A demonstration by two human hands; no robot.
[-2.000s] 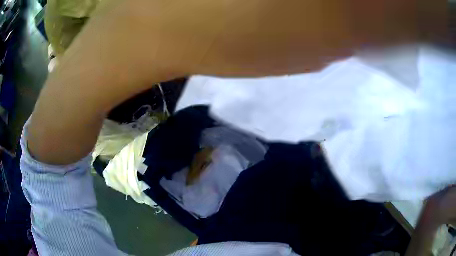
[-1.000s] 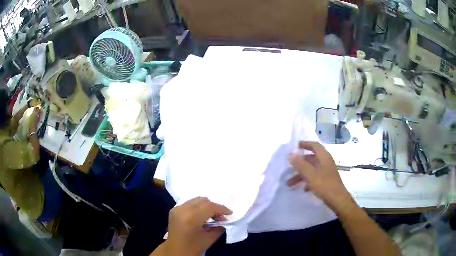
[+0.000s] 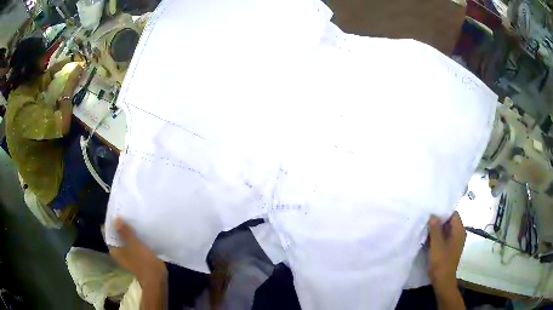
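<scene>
A large white marked panel (image 3: pixel 242 91) with thin drawn lines and small writing is spread in front of me and fills the middle of the view. My left hand (image 3: pixel 136 254) holds its lower left edge, the thumb on top. My right hand (image 3: pixel 445 242) holds its lower right edge, fingertips on the cloth. The panel has a curved gap at its lower middle, and another white layer shows beneath it. It hides most of the table.
The lockstitch machine (image 3: pixel 521 157) is partly covered at the right, with dark-handled scissors (image 3: pixel 529 227) on the white table (image 3: pixel 503 263). A person in a yellow-green top (image 3: pixel 36 127) works at the left. Cream cloth (image 3: pixel 100 278) lies low at the left.
The white panel is now lifted and spread wide, covering the fan and teal basket. My hands have moved apart to its two sides. The view has shifted.
</scene>
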